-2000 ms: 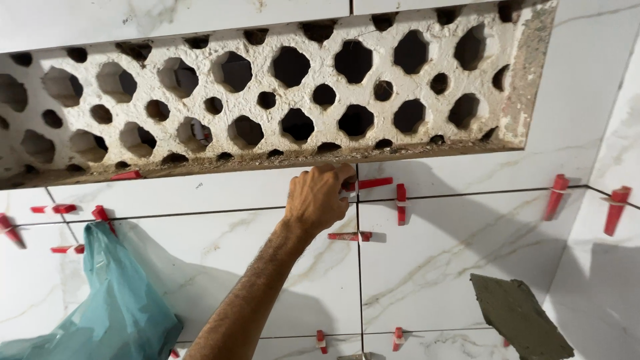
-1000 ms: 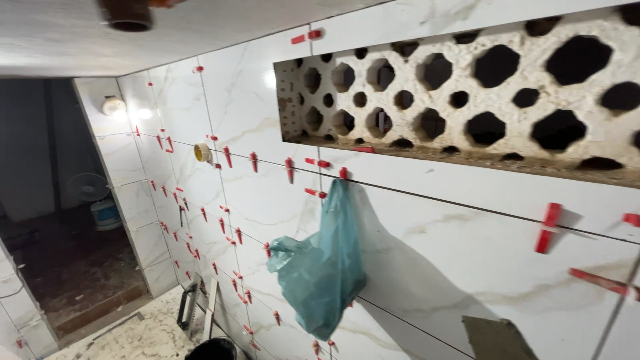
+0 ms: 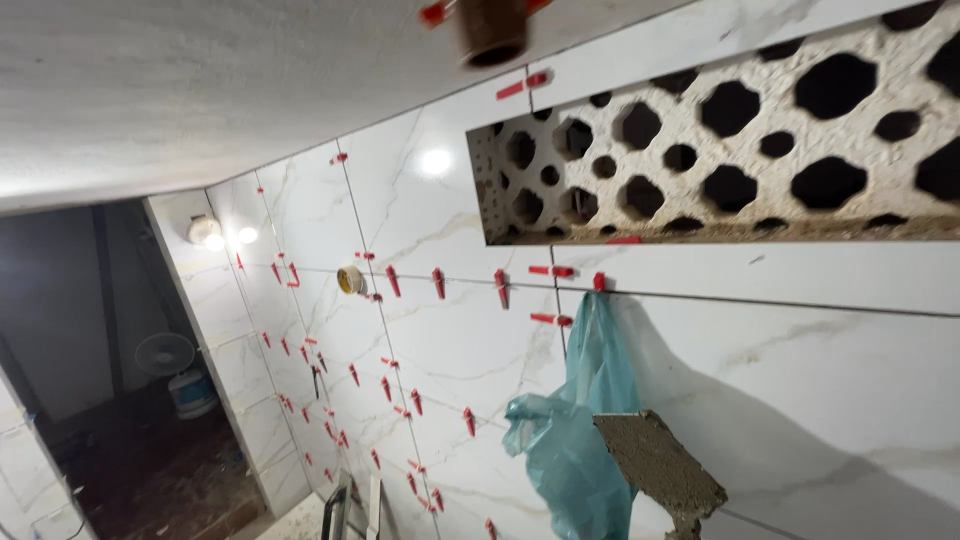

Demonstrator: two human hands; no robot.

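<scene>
Neither of my hands shows in the head view now. At the lower right, a mortar-coated trowel blade (image 3: pixel 660 465) stands in front of the wall; its handle and whatever holds it are out of view. Behind and left of it, a teal plastic bag (image 3: pixel 592 420) hangs from a red tile-levelling wedge (image 3: pixel 599 282). More red wedges (image 3: pixel 501 289) sit in clips along the joints of the white marble-look wall tiles (image 3: pixel 450 337). Above the bag, a recess holds a pierced masonry vent block (image 3: pixel 690 157).
A roll of tape (image 3: pixel 349 280) is on the wall. A brown pipe end (image 3: pixel 491 34) projects at the top. At the left, a doorway (image 3: pixel 127 360) shows a fan (image 3: pixel 165 355) and a white-and-blue container (image 3: pixel 192 394). Long tools (image 3: pixel 337 506) lean low on the wall.
Two seconds ago a hand was at a red wedge under the vent block; it is out of view now. The view has swung left, and more of the trowel blade shows than one second ago.
</scene>
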